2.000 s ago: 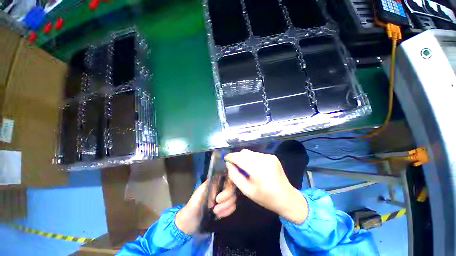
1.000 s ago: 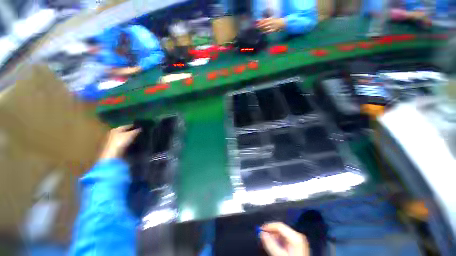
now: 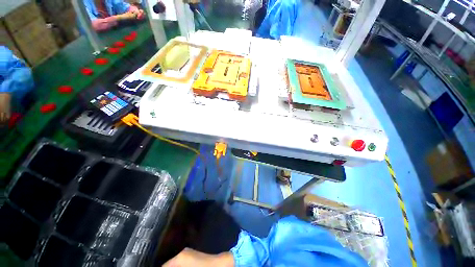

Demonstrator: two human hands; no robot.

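Observation:
The clear blister tray (image 3: 165, 189) lies at the lower left on the green bench, with flat black screens in its pockets. My right hand (image 3: 200, 258) shows only in part at the bottom edge, right of the tray, in a blue sleeve. Its fingers are cut off by the picture's edge, so its grip is hidden. My left hand is out of the picture.
A white machine (image 3: 182, 128) stands ahead with orange fixtures (image 3: 224, 75) and a red button (image 3: 358, 145). A black keypad device (image 3: 111, 106) with orange cable stands at its left. Clear trays (image 3: 359, 237) lie low at right. People in blue sit across the bench.
The view has swung to the right, bringing the white machine into full view. The left hand, over the left tray one second ago, is out of the picture, as is that tray.

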